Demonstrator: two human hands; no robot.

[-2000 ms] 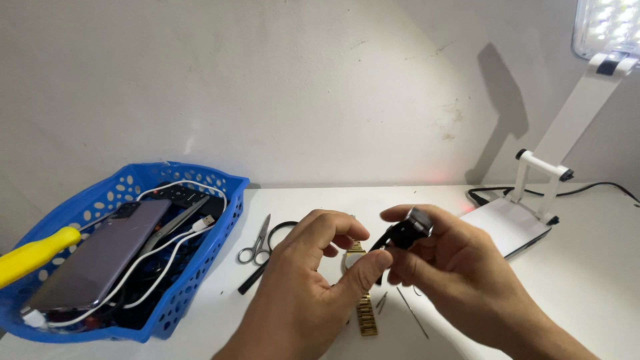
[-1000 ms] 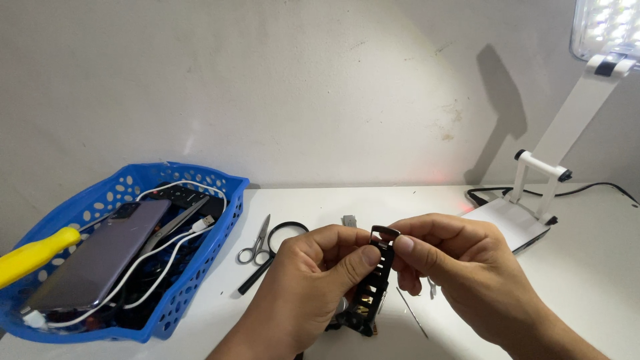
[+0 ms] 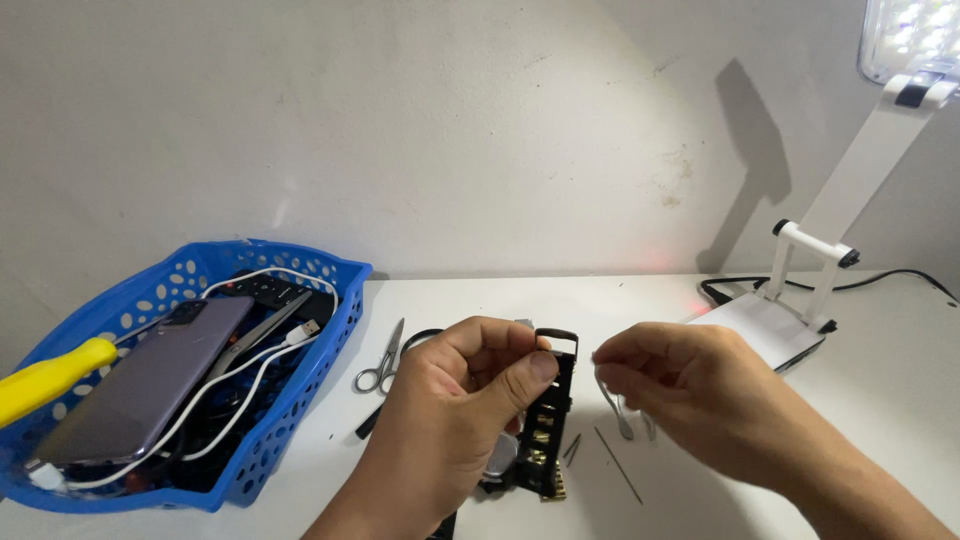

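Note:
My left hand (image 3: 465, 405) pinches the top end of a black slotted watch strap (image 3: 549, 427), which hangs down with a dark buckle loop at its top. Gold metal links (image 3: 556, 484) show behind and through the strap's slots, and a round silver watch part (image 3: 501, 457) lies partly hidden by the left hand. To the right, my right hand (image 3: 667, 367) holds a slim metal piece (image 3: 615, 409), perhaps tweezers, between thumb and fingers, apart from the strap. Thin metal pins (image 3: 619, 465) lie on the white table below.
A blue plastic basket (image 3: 352, 300) at the left holds a purple phone (image 3: 142, 382), a white USB cable (image 3: 259, 390) and a yellow-handled screwdriver (image 3: 56, 379). Scissors (image 3: 386, 360) and a black-rimmed round object (image 3: 416, 337) lie beside my left hand. A white lamp (image 3: 844, 180) stands at right.
The black strap, held by both hands one second ago, is now in my left hand alone. My right hand has moved off to the right with the metal piece.

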